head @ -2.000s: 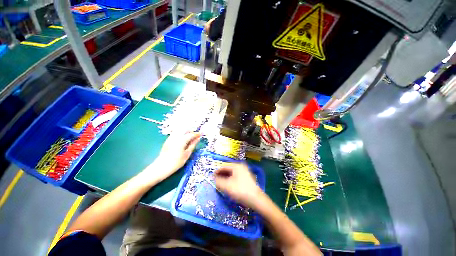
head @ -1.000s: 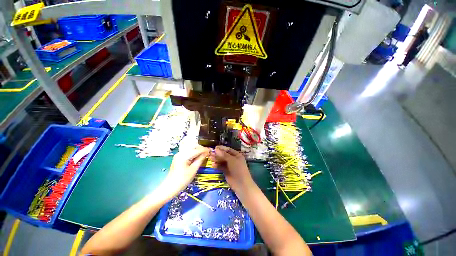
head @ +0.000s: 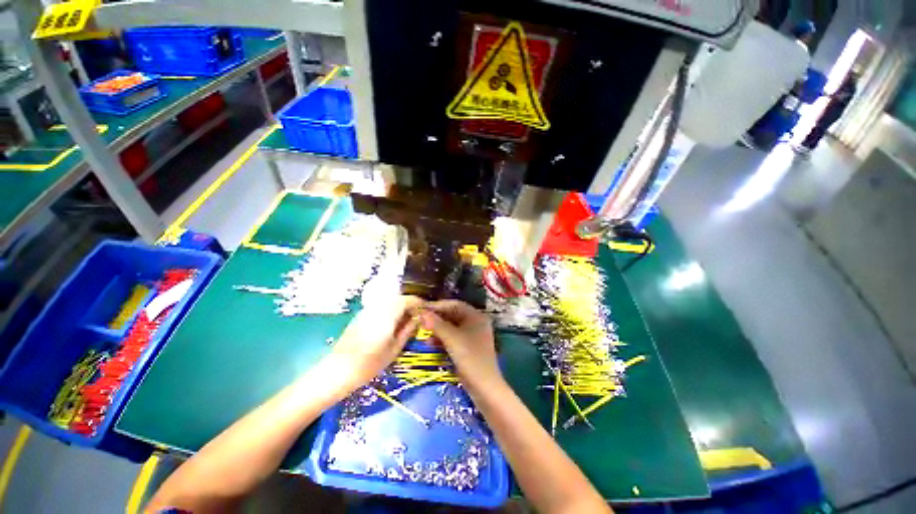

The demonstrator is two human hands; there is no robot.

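Observation:
My left hand (head: 377,336) and my right hand (head: 464,339) meet fingertip to fingertip in front of the dark crimping die (head: 430,241). The fingers are pinched; whatever lies between them is too small to make out. Below them is the blue parts tray (head: 402,447) with loose silvery terminals (head: 452,467). Short yellow wires (head: 422,368) lie across the tray's back part, just under my hands. Scissors with red-orange handles (head: 505,280) lie right of the die.
White wires (head: 341,266) are piled left of the press (head: 397,90). A yellow wire pile (head: 583,326) lies right, before a red box (head: 569,227). A divided blue bin (head: 60,301) stands at left, another blue bin (head: 743,492) at lower right. People (head: 829,110) show far right.
From two seconds ago, my right hand has moved from over the tray to meet my left hand at the die. The view has turned. In the last second the hands have barely moved.

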